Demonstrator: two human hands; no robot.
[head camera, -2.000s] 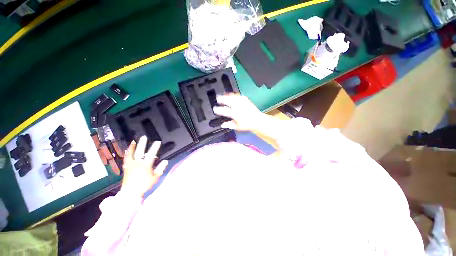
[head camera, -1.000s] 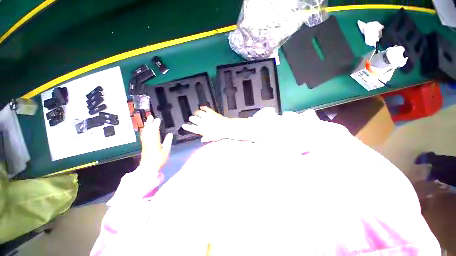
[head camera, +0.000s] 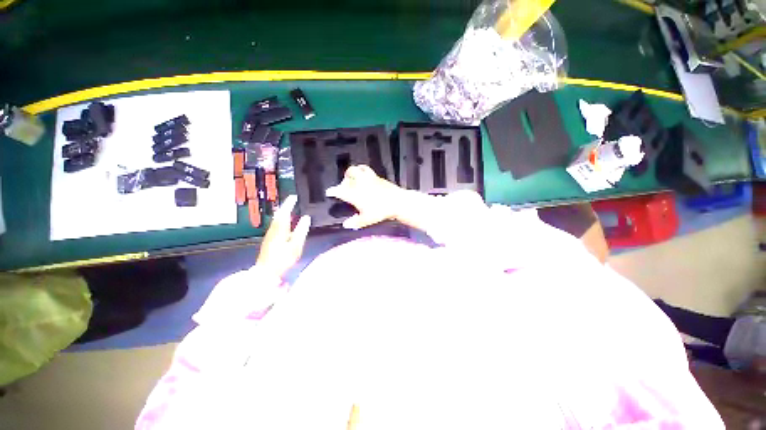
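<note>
Two black foam insert trays lie side by side at the bench's near edge, a left tray (head camera: 316, 175) and a right tray (head camera: 464, 170). Their cut-outs look dark; whether small parts sit in them I cannot tell. My right hand (head camera: 364, 198) lies over the lower middle of the left tray, fingers bent, with nothing clearly seen in it. My left hand (head camera: 285, 238) is at the left tray's lower left corner, fingers apart, holding nothing visible. Orange-brown strips (head camera: 253, 200) lie just left of that tray. Small black modules (head camera: 267, 112) lie above the strips.
A white sheet (head camera: 101, 210) with black modules is at left. A clear bag of silvery packets (head camera: 470, 80) stands behind the trays. Foam cover sheets (head camera: 537, 138), a white carton (head camera: 592, 172) and black foam pieces are at right. A red bin (head camera: 642, 222) is below the edge.
The view has turned, so the bench sits straighter. My right hand has moved from the right tray to the left tray. My left hand has moved off the left tray to its corner.
</note>
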